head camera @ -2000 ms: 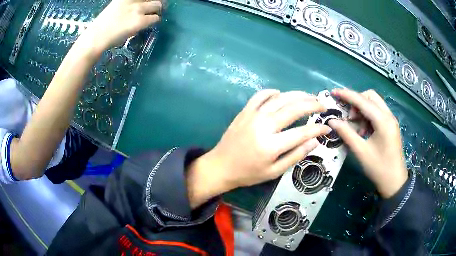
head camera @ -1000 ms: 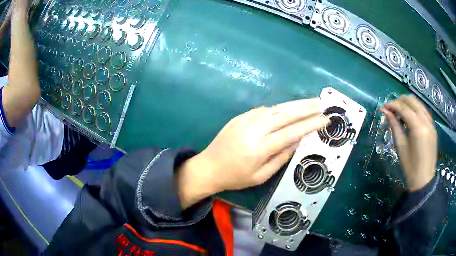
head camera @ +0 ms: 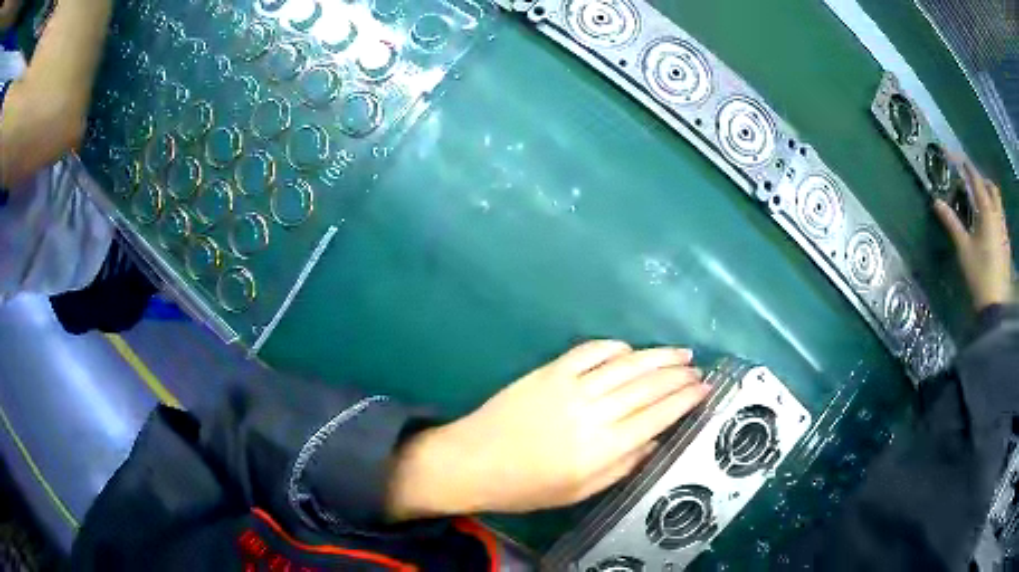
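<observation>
A silver three-hole housing lies slantwise at the bottom right of centre, its lower end cut off by the picture's edge. Ribbed rings show inside its dark round cavities. My left hand lies along its left side, fingertips on its upper left edge, thumb hidden. My right hand reaches far to the upper right, with thumb and fingers around the near end of a waiting housing. That housing lies beyond the plate row, and my fingers partly cover its nearest hole.
A row of concentric-ring plates curves from the top centre to the right. A clear blister tray with round pockets lies at the left, by another person's forearm. A pale metal strip runs at the upper right. Another clear tray lies partly under my right sleeve.
My right hand has moved from the near tray out to the waiting housing. The view has shifted, so the near housing sits lower. My left hand has stayed at its side.
</observation>
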